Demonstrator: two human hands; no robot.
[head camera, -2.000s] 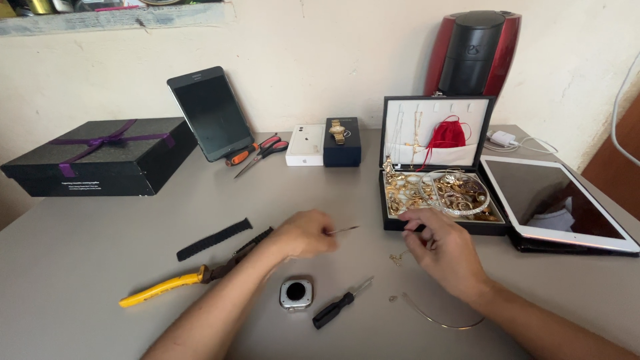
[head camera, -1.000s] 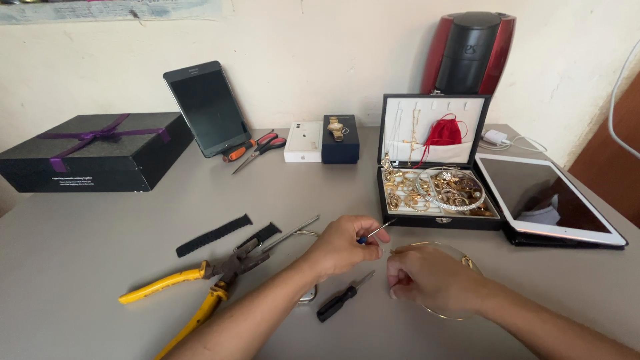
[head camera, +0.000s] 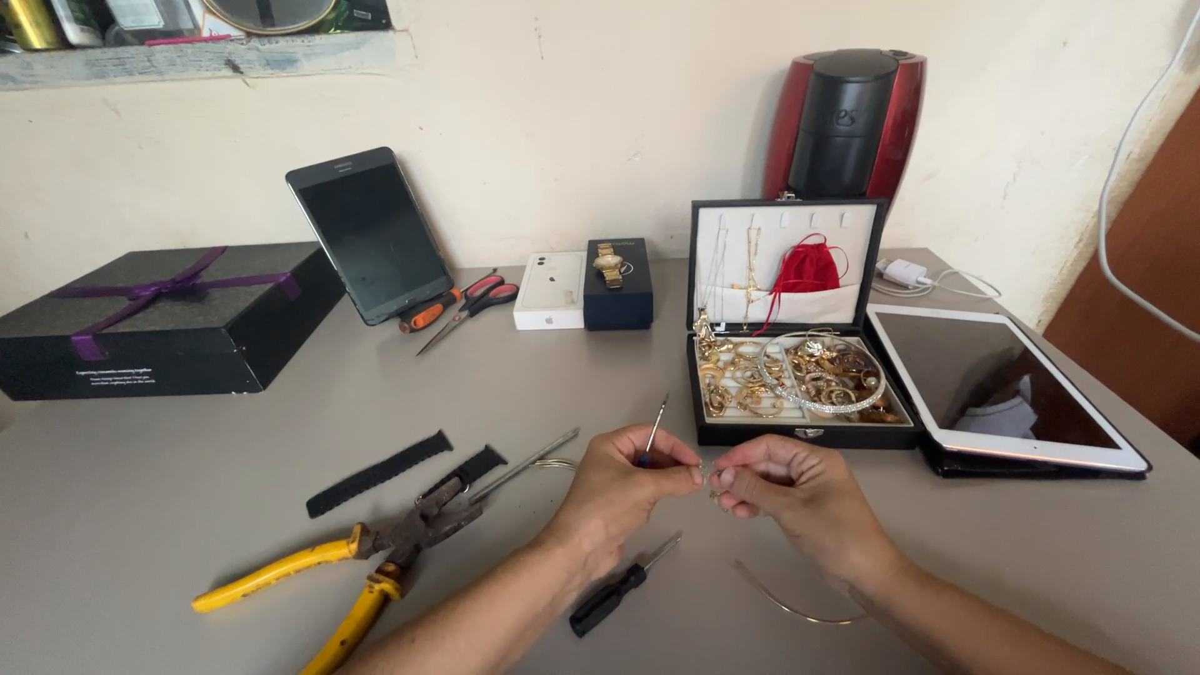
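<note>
My left hand (head camera: 630, 483) holds a thin screwdriver (head camera: 655, 431) tucked among its fingers, blade up, and its thumb and fingertip pinch something tiny. Close beside it, my right hand (head camera: 797, 497) pinches a small gold-toned jewelry piece (head camera: 717, 497), mostly covered by the fingers. A thin metal hoop (head camera: 797, 614) lies below my right hand, partly behind the wrist. Between my forearms rests a black-handled screwdriver (head camera: 609, 600). Yellow-handled pliers (head camera: 408, 544) lie left of my left hand, near black watch strap pieces (head camera: 380, 473) and a metal rod (head camera: 525, 464).
An open jewelry box (head camera: 806, 436) stands behind my hands, beside a white-framed tablet (head camera: 1041, 441). Farther back are a gold watch (head camera: 608, 265) on a blue box, a white box (head camera: 549, 305), scissors (head camera: 469, 307), a dark tablet (head camera: 370, 234) and a ribboned black box (head camera: 178, 356).
The hoop that was by my right hand one second ago now lies on the table below it. My hands have come together at the fingertips, with the thin screwdriver still in the left.
</note>
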